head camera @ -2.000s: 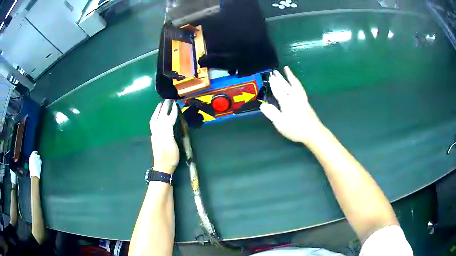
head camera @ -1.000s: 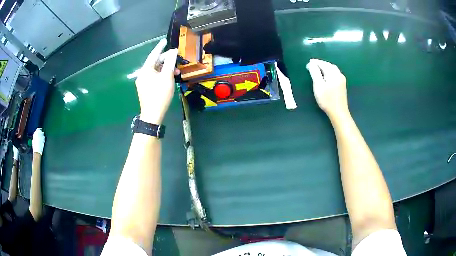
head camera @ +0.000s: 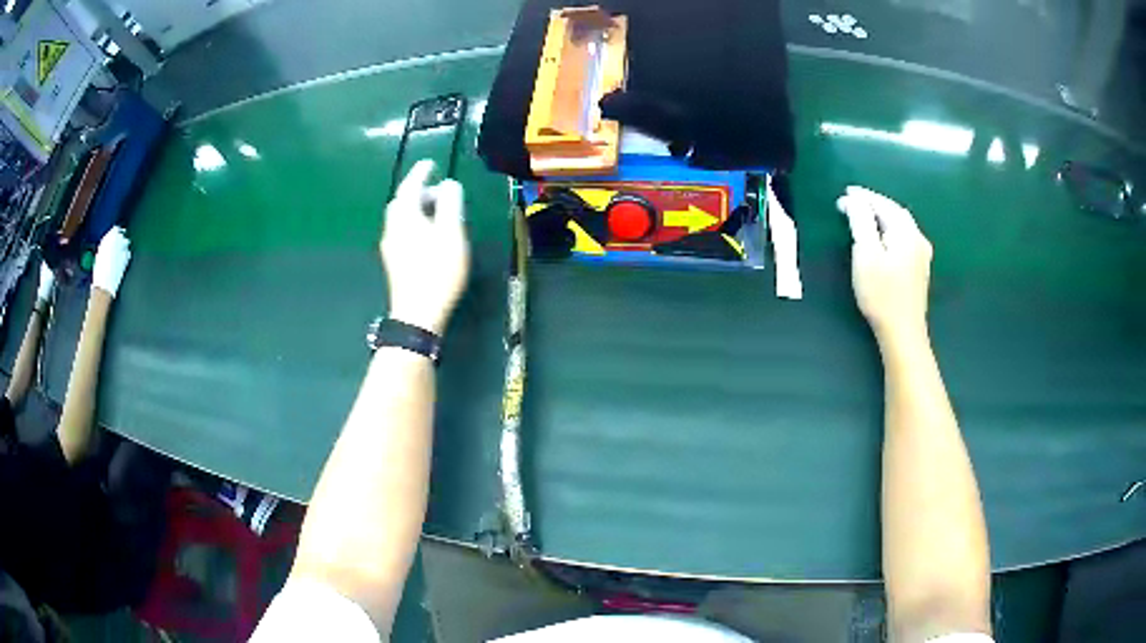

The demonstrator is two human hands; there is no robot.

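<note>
A thin black phone frame (head camera: 436, 116) lies on the green surface left of the machine, its far end showing a camera-like cutout. My left hand (head camera: 427, 245) is at its near end, thumb and fingers overlapping it and hiding that end. The orange-brown fixture (head camera: 576, 101) on the machine's left side shows no black frame in its recess. The blue machine (head camera: 654, 260) has a red button (head camera: 630, 220) between yellow and black markings. My right hand (head camera: 895, 258) hovers right of the machine, fingers loosely curled and slightly apart, holding nothing.
A black cover (head camera: 716, 75) drapes over the machine top. A white strip (head camera: 784, 245) hangs at its right front corner. A taped cable (head camera: 514, 402) runs to the near edge. A dark outline (head camera: 1096, 189) lies far right. Another person's gloved hand (head camera: 111, 261) is by a station at left.
The phone frame has gone from the fixture to the green surface at left. My left hand has moved off the fixture. My right hand has left the machine's side. The view has shifted.
</note>
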